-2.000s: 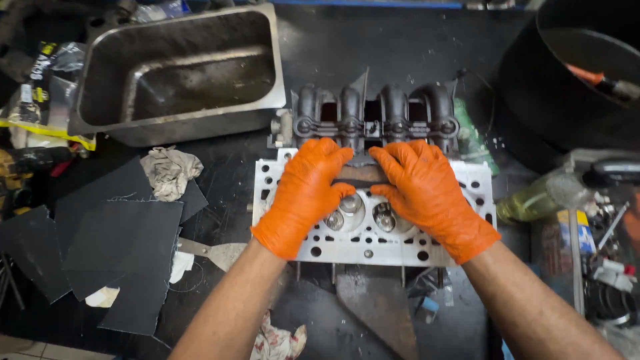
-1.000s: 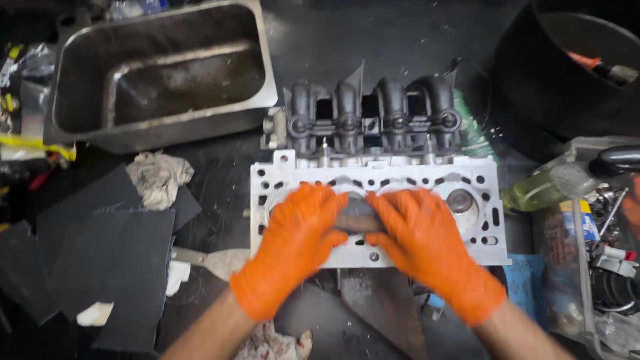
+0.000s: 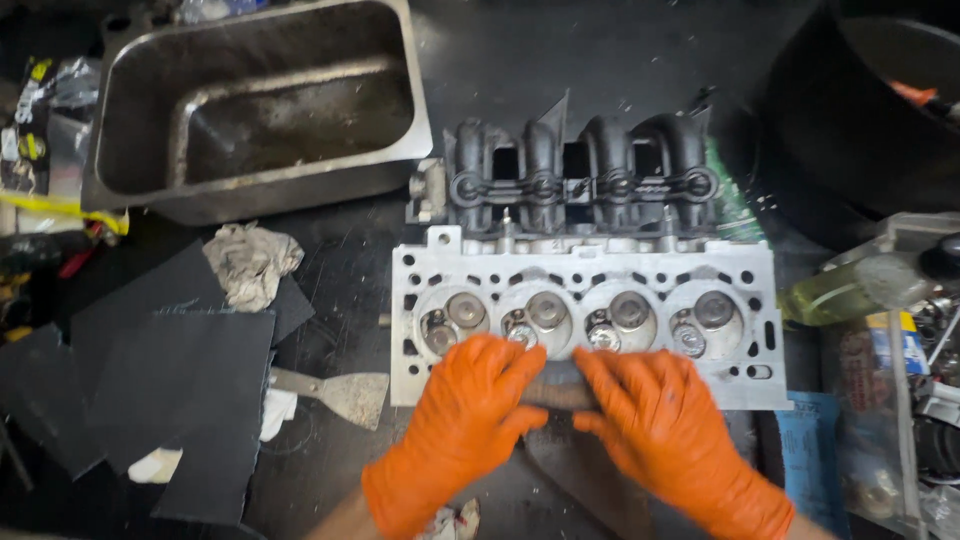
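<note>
An aluminium cylinder head (image 3: 585, 271) lies with its combustion chambers and valves facing up. Across its near edge, both hands in orange gloves press a dark sanding block (image 3: 556, 394). My left hand (image 3: 469, 420) grips the block's left end, and my right hand (image 3: 660, 420) grips its right end. The fingers hide both ends of the block and part of the near face of the head. Behind the head sits a black intake manifold (image 3: 619, 180) with curved runners.
A metal basin (image 3: 262, 180) stands at the back left. A crumpled rag (image 3: 251, 262), dark abrasive sheets (image 3: 180, 375) and a scraper (image 3: 356, 394) lie to the left. A black tub (image 3: 810, 127), a bottle of yellowish liquid (image 3: 847, 289) and a clear plastic bin (image 3: 874, 420) are at the right.
Both hands and the block have moved from the far side of the cylinder head across its face to its near edge. The valves and chambers now show beyond the fingers.
</note>
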